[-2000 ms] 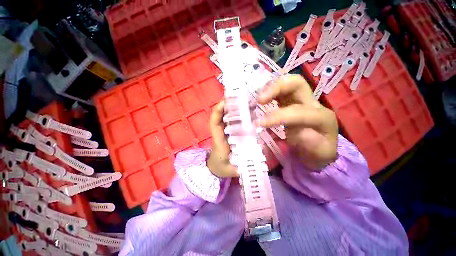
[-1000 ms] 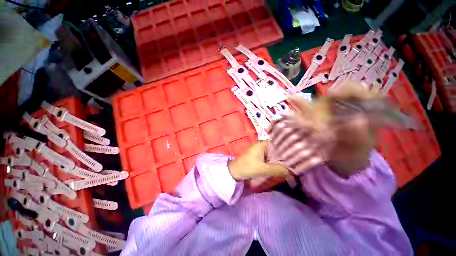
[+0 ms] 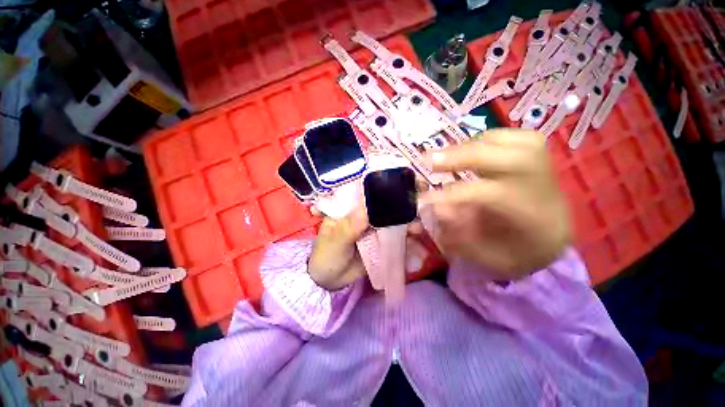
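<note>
My left hand [image 3: 338, 250] holds several smartwatches fanned out, with dark faces up. One smartwatch [image 3: 335, 151] lies over another at the left, and a third smartwatch [image 3: 390, 196] is at the right with its pink strap [image 3: 391, 262] hanging down. My right hand [image 3: 501, 199] is blurred, its fingers beside the third watch; whether it grips anything is unclear. More watches [image 3: 381, 121] lie face down just beyond, and a white cloth [image 3: 421, 119] lies among them.
A red compartment tray [image 3: 230, 171] lies under the hands, with another tray [image 3: 238, 48] behind. Loaded trays stand at left [image 3: 95, 278] and right [image 3: 620, 183]. A clear bottle [image 3: 447, 63] stands between trays. A white and dark instrument [image 3: 119, 103] is upper left.
The held watches, earlier a stack seen edge-on, are now fanned out with their faces showing. My right hand has moved slightly left, close to them.
</note>
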